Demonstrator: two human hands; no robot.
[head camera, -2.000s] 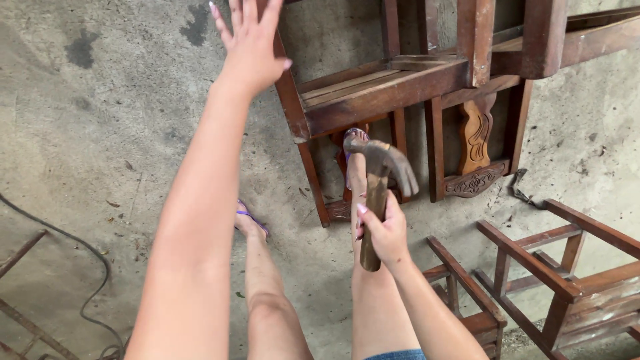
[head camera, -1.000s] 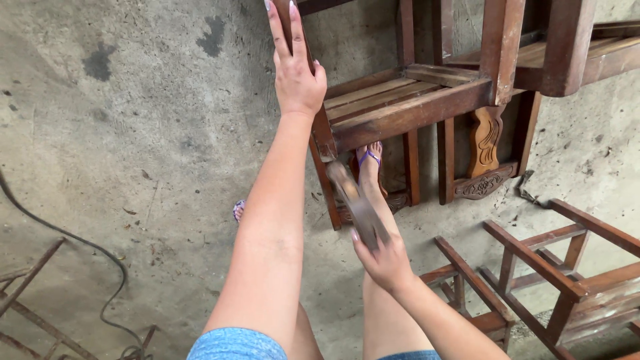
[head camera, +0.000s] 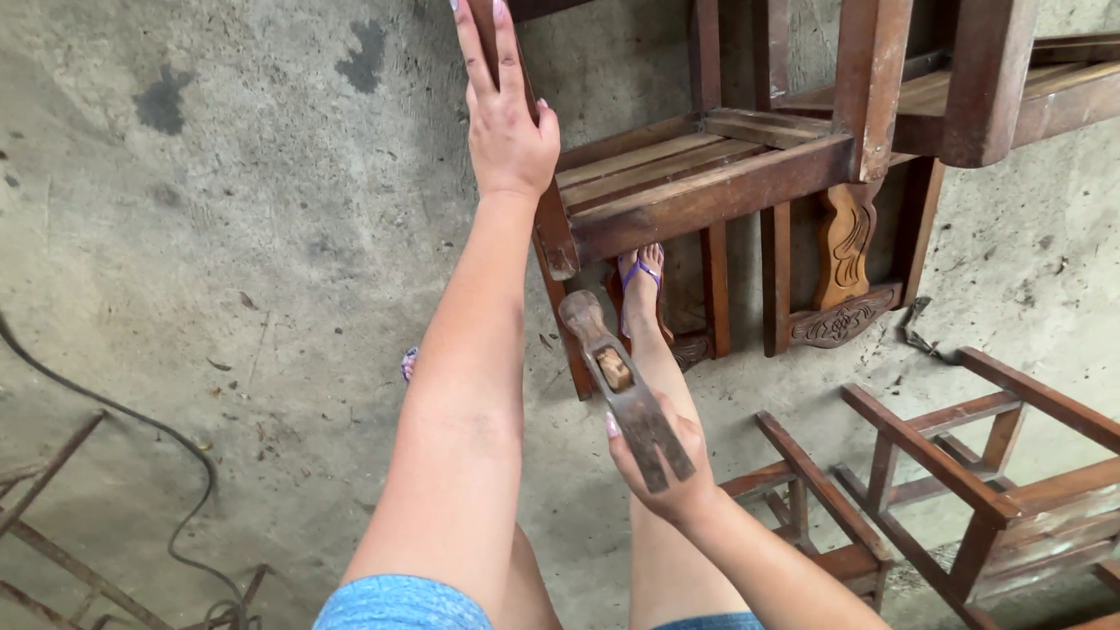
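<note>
My left hand (head camera: 512, 131) rests on a dark wooden leg of a chair (head camera: 713, 197), two fingers spread along either side of it; the leg's upper part runs out of view. In my right hand (head camera: 669, 468) is a claw hammer (head camera: 623, 376), its worn metal head up toward the camera, the striking face toward the chair's near corner and the claw toward me. The hammer's handle is mostly hidden beneath its head and my hand. The chair lies tipped, with its slatted seat showing. One of my feet, in a purple sandal, is beside the chair's lower edge.
A second chair with a carved back splat (head camera: 844, 245) adjoins on the right. More wooden chair frames (head camera: 932, 446) lie at lower right. A black cable (head camera: 131, 411) curves over the concrete floor (head camera: 289, 262) at left, near a thin frame (head camera: 79, 560) at lower left.
My left hand was open with spread fingers two seconds ago and is now on the chair leg. The hammer in my right hand has turned and moved from the chair corner back toward me.
</note>
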